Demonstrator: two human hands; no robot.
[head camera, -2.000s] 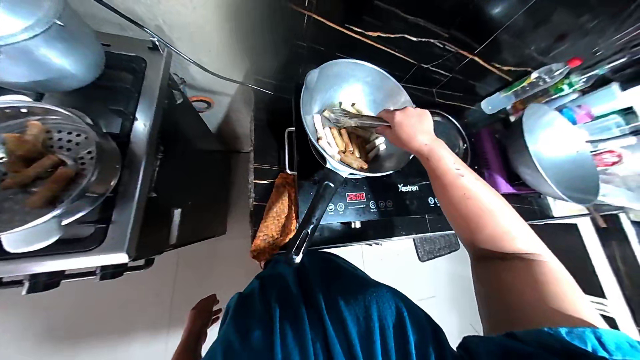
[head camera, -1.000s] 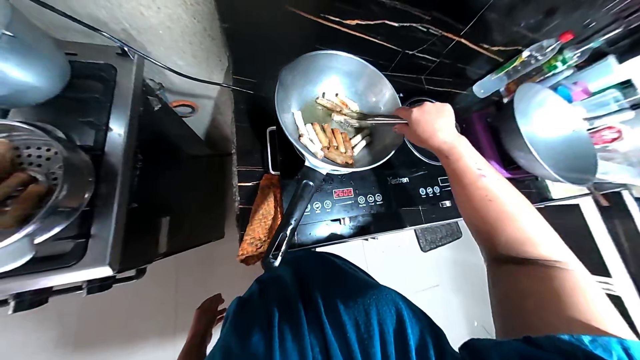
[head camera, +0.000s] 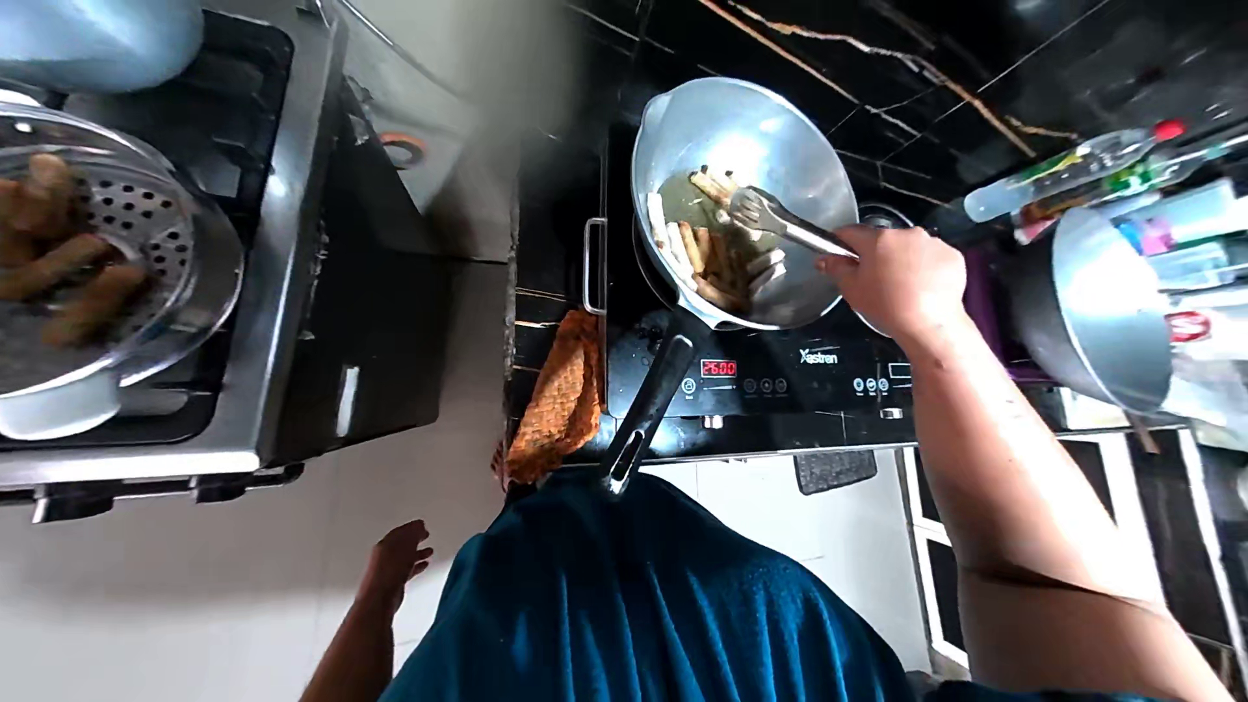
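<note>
My right hand (head camera: 902, 278) grips metal tongs (head camera: 795, 226), whose head is over the oil in a deep metal wok (head camera: 809, 175). Browned and pale rolls (head camera: 710, 253) lie in the oil at the wok's near side, with a few others beyond them close to the tongs' head. Whether the tongs hold a roll I cannot tell. The wok sits on a black induction cooktop (head camera: 760, 390), its black handle (head camera: 648, 409) pointing toward my body. My left hand (head camera: 398, 558) hangs low at my left side, fingers slightly curled, nothing seen in it.
On the gas stove at left, browned rolls (head camera: 78, 268) lie in a perforated metal strainer (head camera: 161, 229) near a large pot (head camera: 97, 44). An orange cloth (head camera: 561, 400) lies left of the cooktop. At right are a metal bowl (head camera: 1116, 307) and plastic bottles (head camera: 1063, 175).
The tongs' head has shifted within the wok, from the near rolls two seconds ago to the far part of the oil. Some rolls now lie apart at the far side.
</note>
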